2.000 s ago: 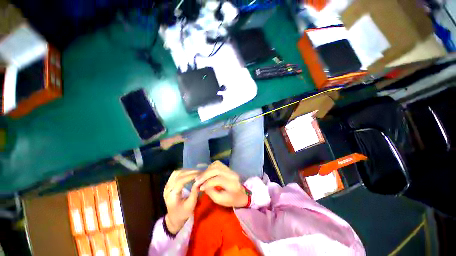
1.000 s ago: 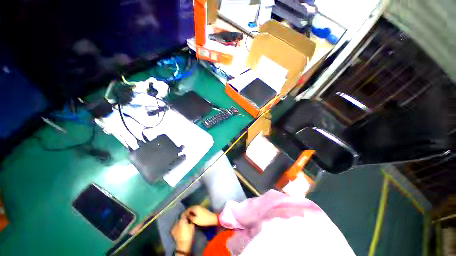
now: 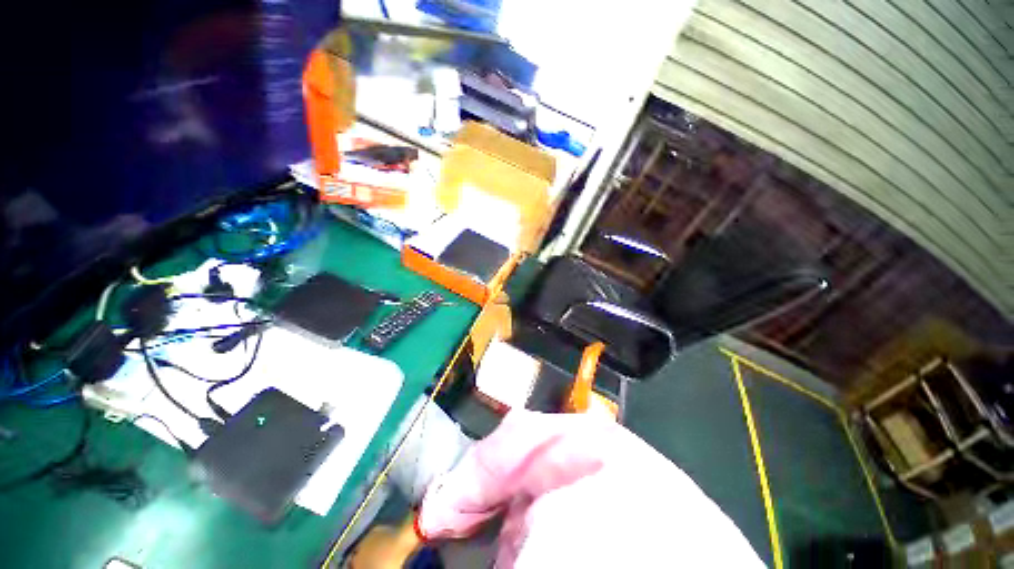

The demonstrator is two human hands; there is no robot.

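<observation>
A flat black set-top box (image 3: 270, 451) lies on the green mat and the edge of the white sheet (image 3: 361, 383), with thin black cables at its rear edge. A second black box (image 3: 328, 305) lies beyond it, next to a black remote control (image 3: 404, 321). My right hand (image 3: 384, 547) is small and blurred at the bottom, below the bench edge, partly hidden by the pink sleeve; its fingers cannot be made out. My left hand is not in view. Only a corner of the smartphone (image 3: 122, 563) shows at the bottom left.
An open orange box (image 3: 447, 270) with a black unit stands at the bench's far right end. Blue cables (image 3: 261, 230) lie below a large dark screen (image 3: 133, 100). Black chairs (image 3: 600, 317) and opened retail boxes (image 3: 508, 373) are right of the bench. Yellow lines (image 3: 756, 445) mark the floor.
The view has swung right and up. The smartphone has almost left the picture, my left hand has gone out of view, and my right hand is mostly hidden. More floor and a shutter show.
</observation>
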